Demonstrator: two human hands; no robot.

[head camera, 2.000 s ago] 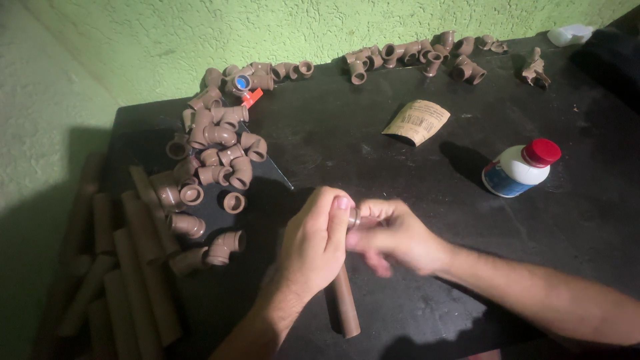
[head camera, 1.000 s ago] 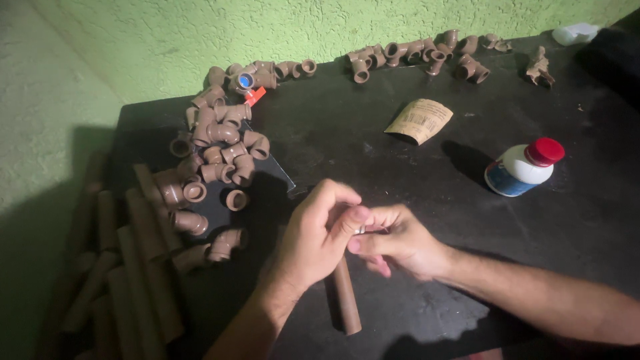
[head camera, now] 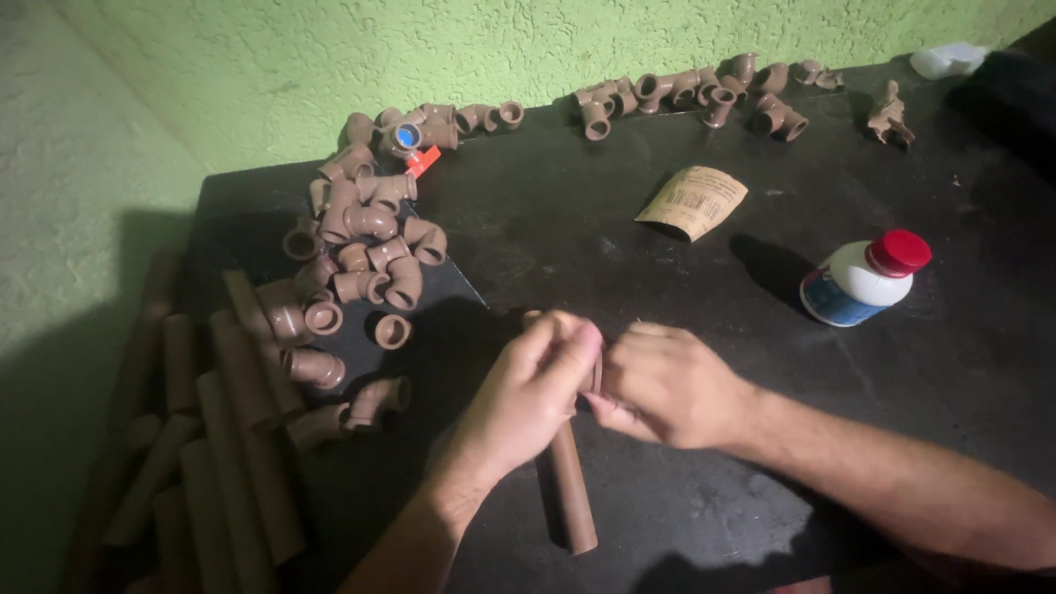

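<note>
My left hand point(head camera: 532, 396) is closed around a small brown PVC pipe fitting point(head camera: 596, 370), whose rim shows between the two hands. My right hand point(head camera: 681, 384) touches the fitting's open end from the right, fingers curled; the fingertips are partly hidden. Beneath my hands a length of brown PVC pipe point(head camera: 573, 491) lies on the black table point(head camera: 709, 511). Its upper part is covered by my left hand. Left of my hands, a single short ring-like fitting point(head camera: 393, 331) stands near a brown elbow fitting point(head camera: 380, 402).
Brown pipe fittings point(head camera: 371, 221) are heaped at the left, with a red-handled valve point(head camera: 422, 162). Cut pipes point(head camera: 235, 470) lie at lower left. More fittings point(head camera: 652, 92) line the green wall point(head camera: 511, 41). A curved sandpaper piece point(head camera: 697, 202) and a white bottle with red cap point(head camera: 862, 280) are at right.
My right hand's fingers have curled inward at the fitting, and a rim of the fitting shows more plainly between my hands. The pipe, bottle and sandpaper have stayed in place.
</note>
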